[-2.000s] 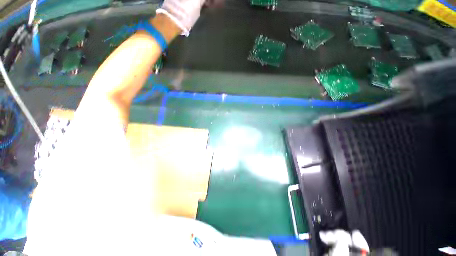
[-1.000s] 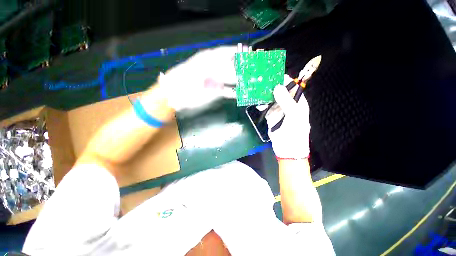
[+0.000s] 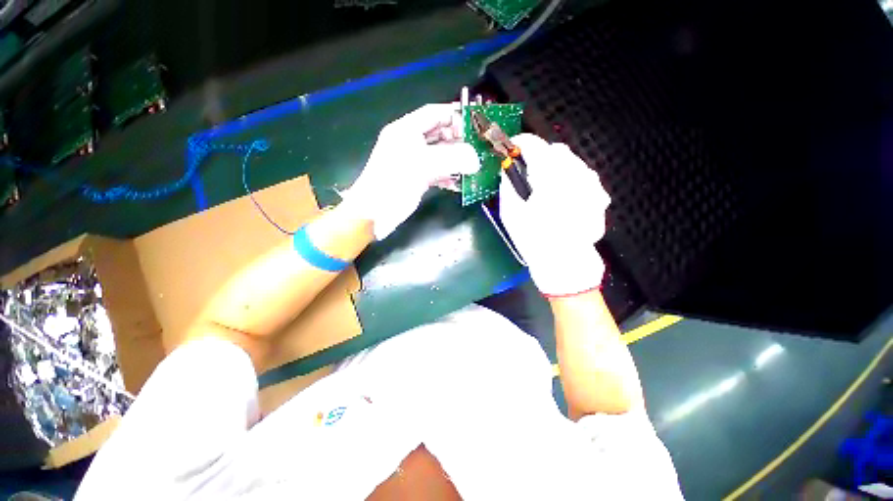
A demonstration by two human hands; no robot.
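A green circuit board [image 3: 480,181] is held up over the bench, its plain green face with pale dots towards me. My left hand [image 3: 411,166], in a white glove with a blue band at the wrist, grips the board's left edge. My right hand [image 3: 556,210], in a white glove with a red edge, is closed on diagonal cutters [image 3: 510,159] with black and orange handles. The cutter jaws lie over the upper part of the board's face. Whether the jaws are closed on a lead cannot be told.
An open cardboard box [image 3: 117,323] of shiny metal parts [image 3: 59,352] is at the left. A coiled blue cord [image 3: 127,191] lies behind it. A large black tray [image 3: 744,196] is at the right. More green boards [image 3: 138,90] lie on the dark conveyor.
My left hand has come back from the conveyor and now holds a board. Since one second ago, the board has turned narrower to view and the cutters have moved onto its face.
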